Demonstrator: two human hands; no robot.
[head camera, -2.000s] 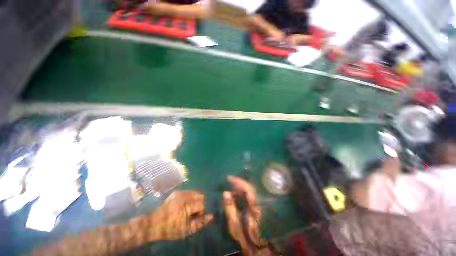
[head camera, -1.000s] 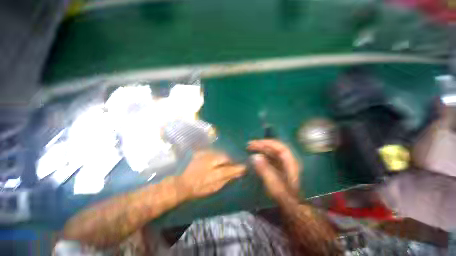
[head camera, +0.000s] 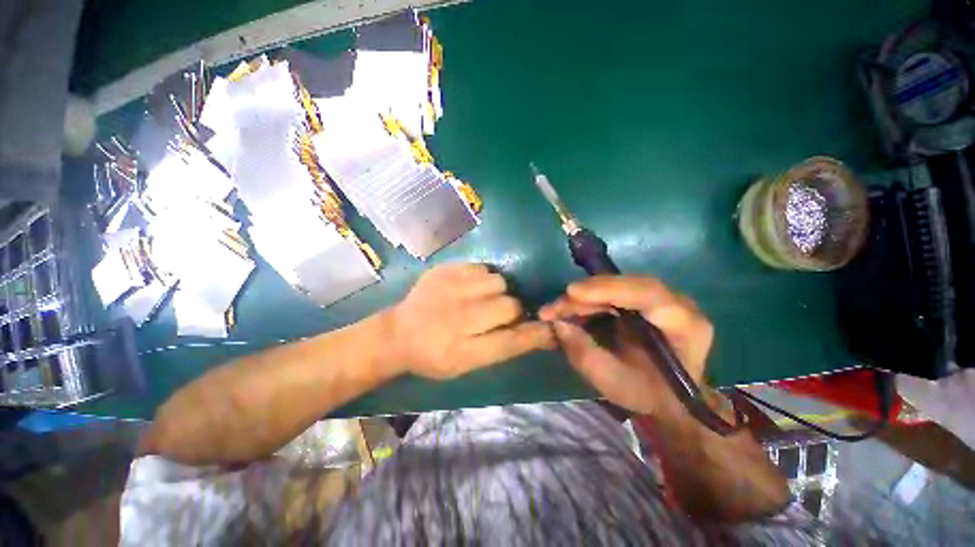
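My right hand holds a soldering iron with a black handle. Its bare metal tip points up and away over the green bench. My left hand has its fingers curled, and its fingertips meet those of my right hand. I cannot tell whether something thin is pinched there. Silver-white LCD modules with orange flex tails lie in fanned rows to the left, beyond my left forearm. A thin strand lies on the bench near my left forearm.
A round tub with silvery tangled filling stands at the right, beside a black box. A small fan is at the far right. A clear gridded tray is at the left edge. A cord hangs right of my right wrist.
The view has tilted down and moved closer to the bench, and is sharper. The far line with red trays has left the picture. My hands' fingertips have come together.
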